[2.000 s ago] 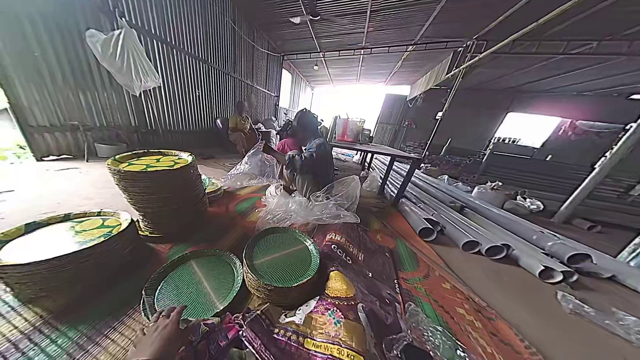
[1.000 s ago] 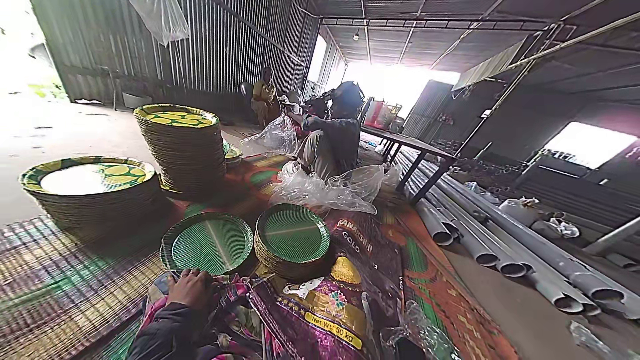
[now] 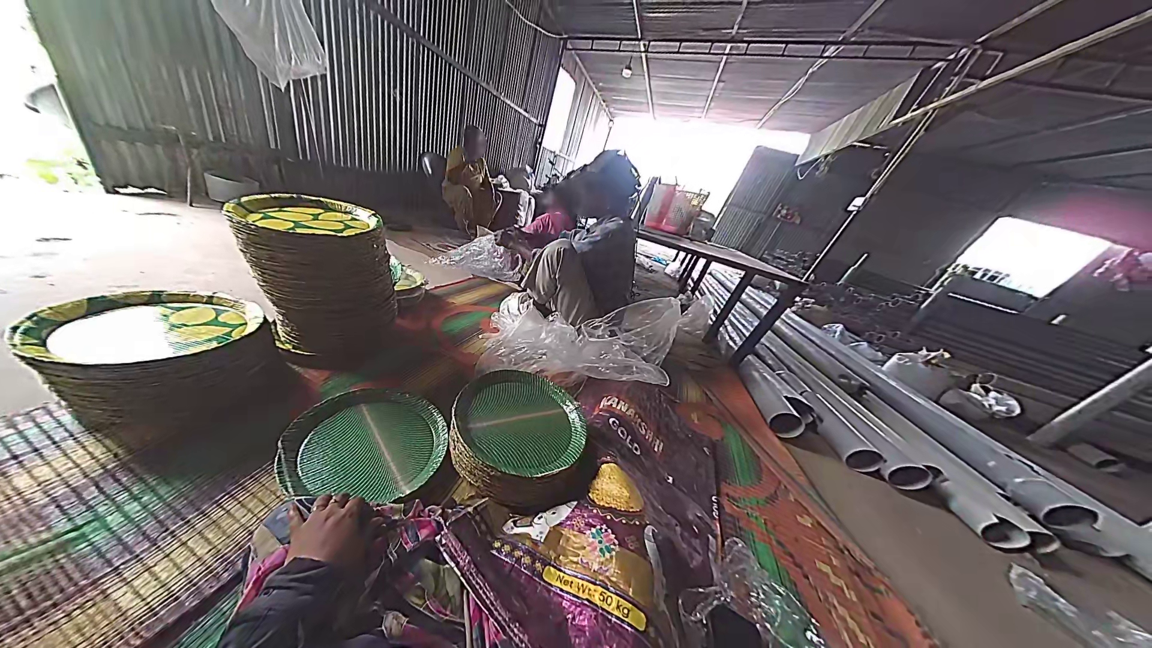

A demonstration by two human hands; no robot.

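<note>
My left hand (image 3: 331, 531), in a dark sleeve, rests on patterned cloth (image 3: 423, 576) at the near edge of a green round plate (image 3: 362, 445); whether its fingers touch the plate I cannot tell. Just right of that plate is a short stack of green plates (image 3: 519, 423). Two taller stacks with green-and-yellow tops stand to the left, a wide low one (image 3: 135, 360) and a high one (image 3: 310, 270). A printed purple woven sack (image 3: 576, 549) lies in front of me. My right hand is not in view.
Clear plastic bags (image 3: 594, 342) lie beyond the plates, near a seated person (image 3: 585, 261). Another person (image 3: 470, 184) sits by the corrugated wall. A dark table (image 3: 720, 252) and long grey pipes (image 3: 864, 414) are on the right. Patterned mats (image 3: 810, 558) cover the floor here.
The view has turned a little to the left. My left hand and dark sleeve show more fully than two seconds ago, still beside the green plate. The plate stacks look unchanged.
</note>
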